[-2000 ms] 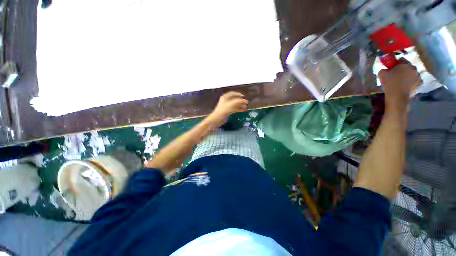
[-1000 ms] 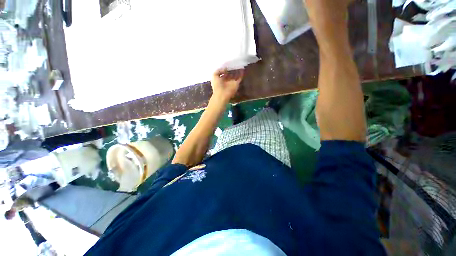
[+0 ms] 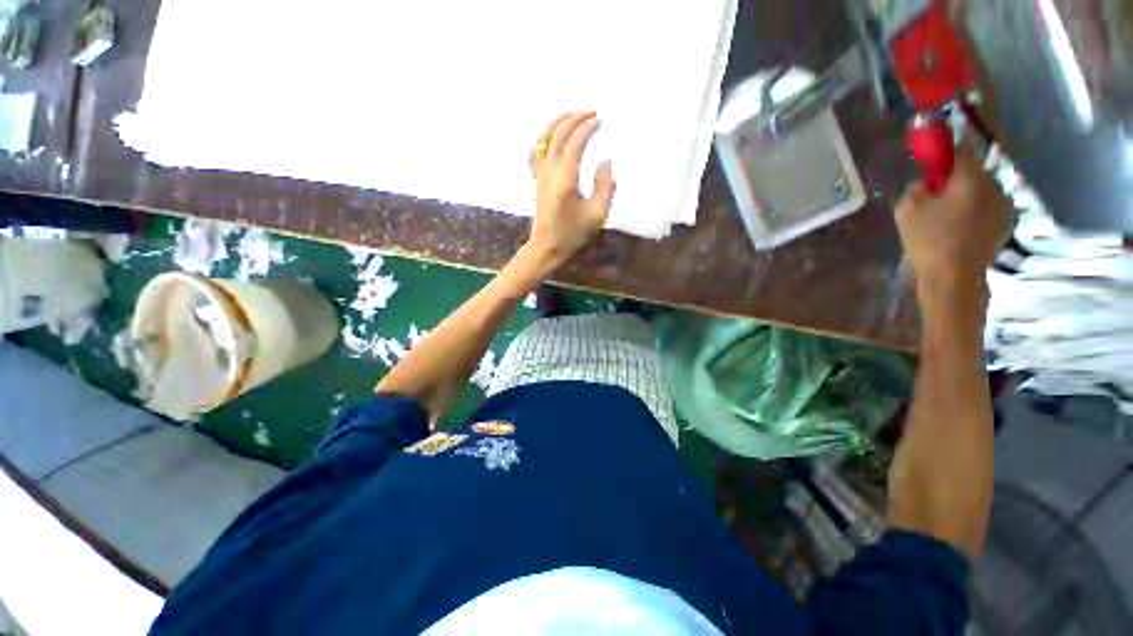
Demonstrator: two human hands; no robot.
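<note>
A flat white fabric lay [image 3: 410, 99] covers much of the brown table. My left hand [image 3: 572, 186], bare, rests on its near edge close to the right corner, fingers spread and holding nothing. My right hand [image 3: 954, 224], bare, is closed around the red handle of the electric cloth cutter [image 3: 932, 62] at the upper right. The cutter's large silver motor is cut off by the picture's edge. Its pale, rounded base plate [image 3: 795, 180] sits on the table just right of the lay.
White fabric pieces [image 3: 1069, 304] are piled at the right. A cream bucket [image 3: 292, 329] with scraps stands on the green floor at the left. A green sack [image 3: 777, 385] lies below the table edge [image 3: 733, 311]. Metal blocks [image 3: 93, 35] sit at the upper left.
My left hand has moved from the lay's edge up onto its surface, fingers opened. My right hand, out of the picture's top one second ago, shows again on the cutter's handle. The view has shifted.
</note>
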